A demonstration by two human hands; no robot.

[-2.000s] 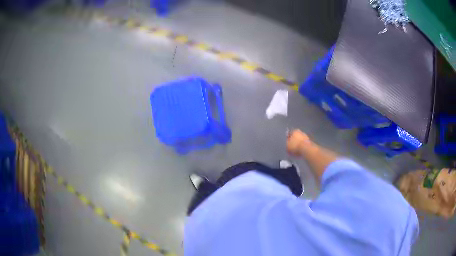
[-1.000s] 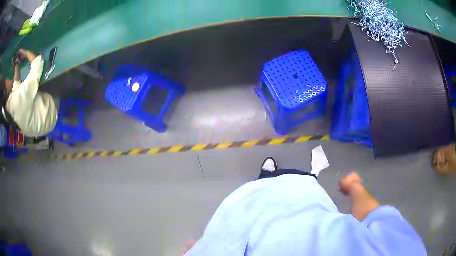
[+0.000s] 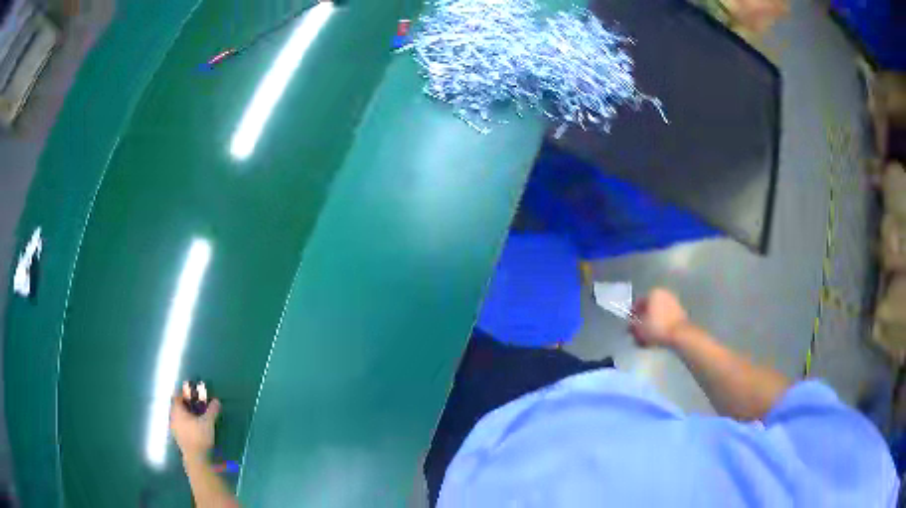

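My left hand (image 3: 194,425) is at the lower left over the dark green conveyor, its fingers on a small black clamp with coppery parts (image 3: 197,395). A small blue and red cable end (image 3: 228,466) shows beside the wrist. My right hand (image 3: 658,317) is at the right over the floor, its fingers curled. Thin silvery wire, likely a torsion spring (image 3: 626,314), sticks out from its fingers; the image is blurred there. A large tangled spring pile (image 3: 517,60) lies at the top on the bench edge and dark board.
The green bench top (image 3: 387,298) runs beside the conveyor. The dark board (image 3: 695,119) juts out at the upper right. A blue stool (image 3: 531,293) stands by the bench edge near my body. A cable (image 3: 260,38) with a red and blue tip lies on the conveyor. White paper (image 3: 613,296) lies on the floor.
The view has turned from the floor and stools to the bench and conveyor. My left hand has come into clear view at the clamp. My right hand remains low at the right.
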